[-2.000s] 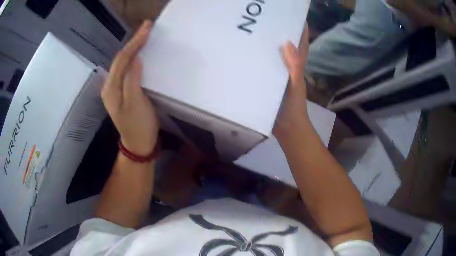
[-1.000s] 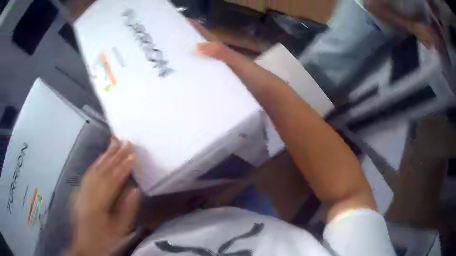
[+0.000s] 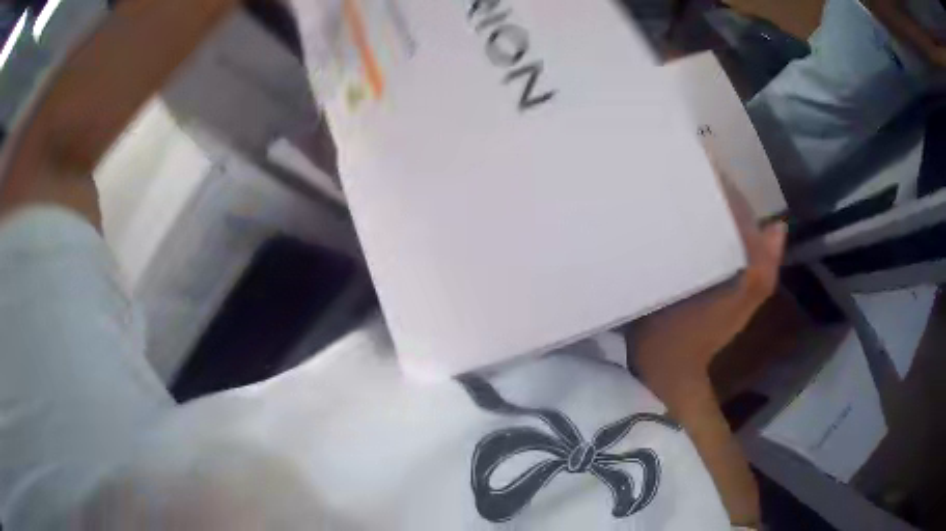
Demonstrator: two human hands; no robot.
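A white retail box [image 3: 539, 218] with black lettering ending in "ION" lies close against my white shirt, its top cut off by the picture's upper edge. A blurred label [image 3: 365, 52] with an orange band is on its upper left. My right hand [image 3: 759, 254] is at the box's lower right corner and holds it, fingers partly hidden by the box. My left forearm reaches up past the top left edge; my left hand is out of the picture.
Another white box with a dark panel [image 3: 171, 197] stands at left. A smaller white box [image 3: 726, 130] is behind the held box at right. More white boxes [image 3: 835, 420] are at lower right. A person's light blue clothing [image 3: 835, 99] shows at upper right.
The held box has moved right and closer to my body. My left hand has gone from the box's lower left corner up out of view. My right hand has moved down to the lower right corner.
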